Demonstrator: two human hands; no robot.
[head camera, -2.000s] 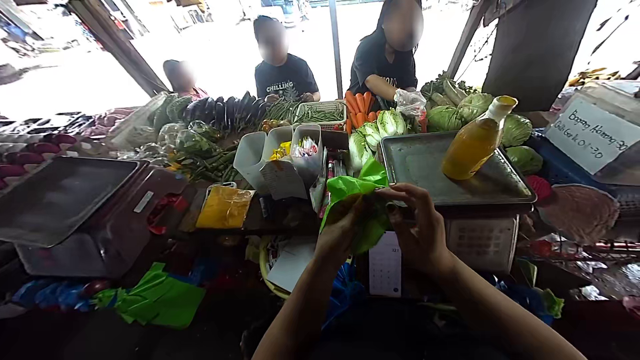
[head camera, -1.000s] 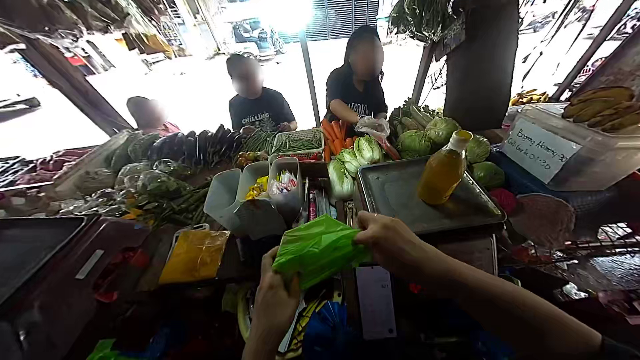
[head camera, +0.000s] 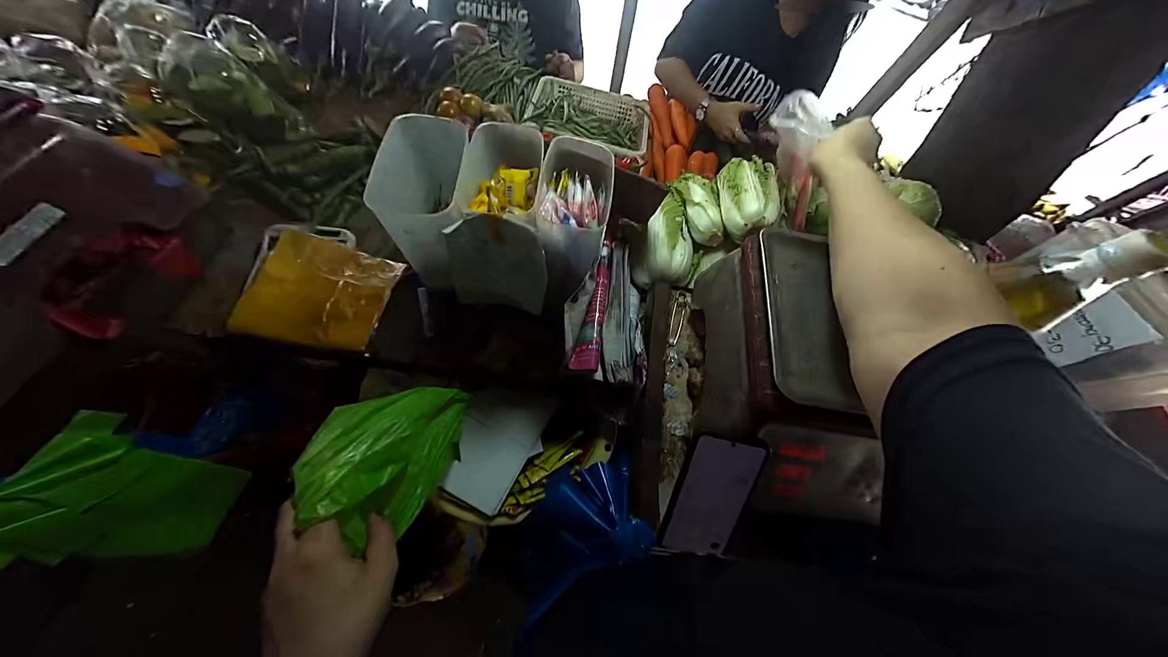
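Observation:
My left hand (head camera: 330, 575), low at the left, grips a green plastic bag (head camera: 383, 456) that bulges above the fingers. My right hand (head camera: 849, 146) reaches far forward over the metal scale tray (head camera: 803, 319) to a clear plastic bag (head camera: 799, 123), at the side of a person's hand (head camera: 730, 120). The fingers of my right hand are partly hidden, so its hold on the clear bag is not certain. Napa cabbages (head camera: 748, 196) and carrots (head camera: 671, 132) lie just left of it. A bottle of yellow liquid (head camera: 1049, 283) is behind my right arm.
Three plastic bins (head camera: 575, 237) with small packets stand mid-table. A yellow-orange packet (head camera: 315, 290) lies left of them. Nearer me are a smartphone (head camera: 714, 497), a blue plastic bag (head camera: 607, 520) and more green bags (head camera: 119, 493). Two people stand across the stall.
My right hand has left the green bag and stretched forward to the person's clear bag. My left hand, still holding the green bag, has moved left. The view has tilted down.

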